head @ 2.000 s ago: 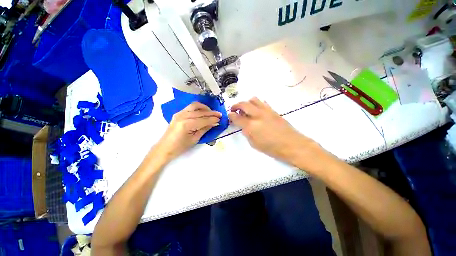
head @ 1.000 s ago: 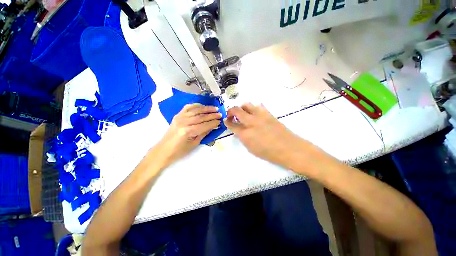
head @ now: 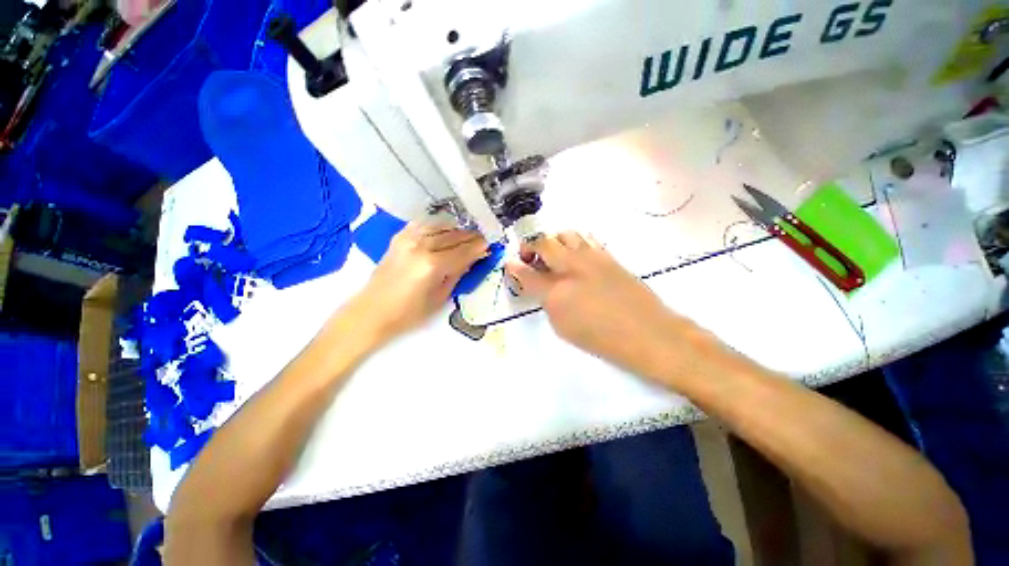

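Observation:
A blue panel (head: 378,233) lies under the machine head at the presser foot and needle (head: 500,234). My left hand (head: 426,271) is on the panel, with its fingertips at the panel's edge by the needle, and covers much of it. My right hand (head: 575,287) is just right of the needle with thumb and fingers pinched together. Whether a strap tab or thread is between its fingers is too small to tell. The white industrial sewing machine (head: 763,44) stands above both hands.
A panel stack (head: 271,166) lies left of the machine. A strap tab pile (head: 188,343) lies along the table's left edge. Red-handled thread snips (head: 813,249) lie on a lime-green pad (head: 846,227) at the right. The speckled front edge (head: 531,451) crosses below my forearms.
The panel has shifted and turned under my left hand; less blue shows, and a small metal plate on the table is uncovered. The camera view has shifted slightly.

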